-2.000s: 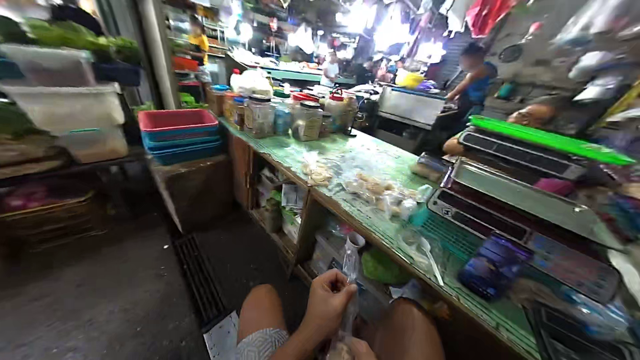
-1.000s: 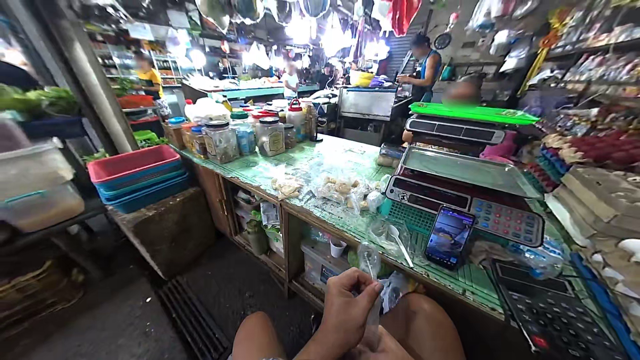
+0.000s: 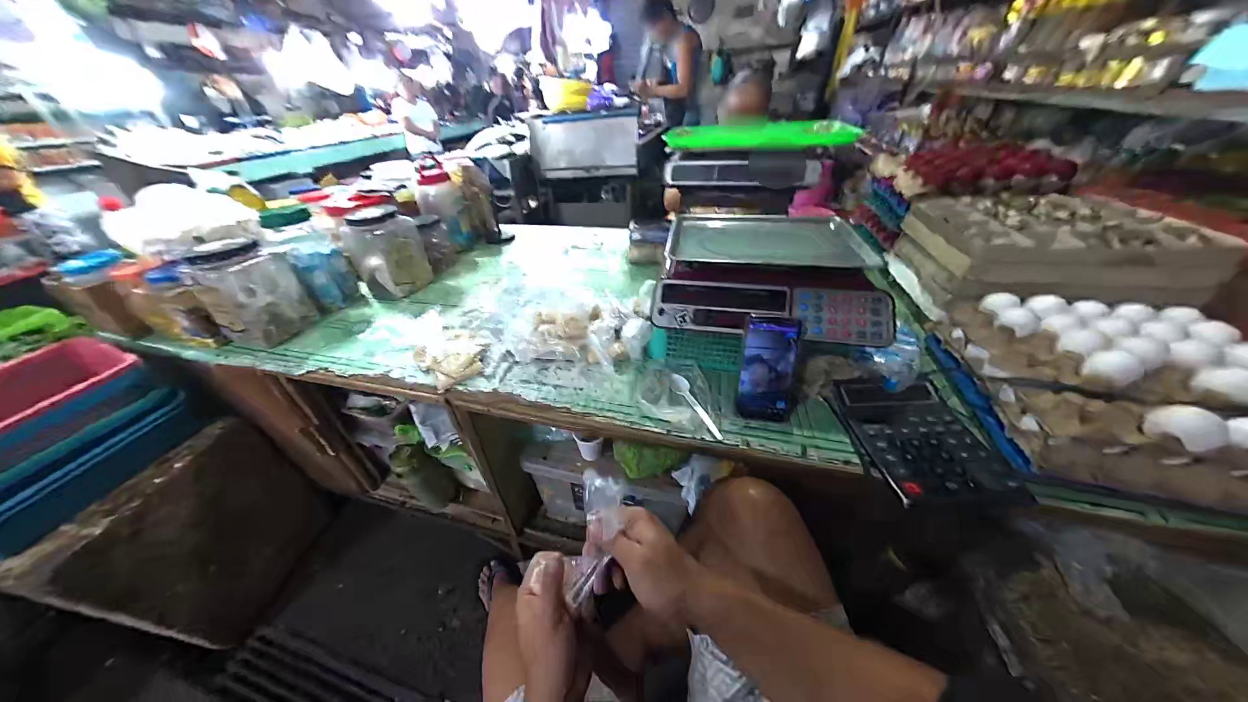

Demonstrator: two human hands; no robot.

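My right hand (image 3: 648, 561) pinches the upper part of a small clear plastic bag (image 3: 603, 497) above my lap. Lower and to its left, my left hand (image 3: 546, 609) is closed around the bag's lower part, so its contents are mostly hidden. On the green counter beyond lie several small plastic bags with pale contents (image 3: 570, 327) and a pale bundle in plastic (image 3: 450, 359). A white plastic spoon (image 3: 694, 405) rests on a clear bag near the counter's front edge. Right of it, a smartphone (image 3: 769, 369) with a lit screen leans against a digital scale (image 3: 775, 307).
Lidded jars (image 3: 385, 252) stand at the counter's left. A black calculator (image 3: 921, 439) lies at the right, beside trays of white eggs (image 3: 1111, 366). Blue and red basins (image 3: 73, 409) are at far left. Beyond the counter, a person (image 3: 671, 68) stands near a metal box.
The view has swung right, bringing the white eggs into sight. My left hand shows more fully beside the bag, and my right forearm now reaches in from the right.
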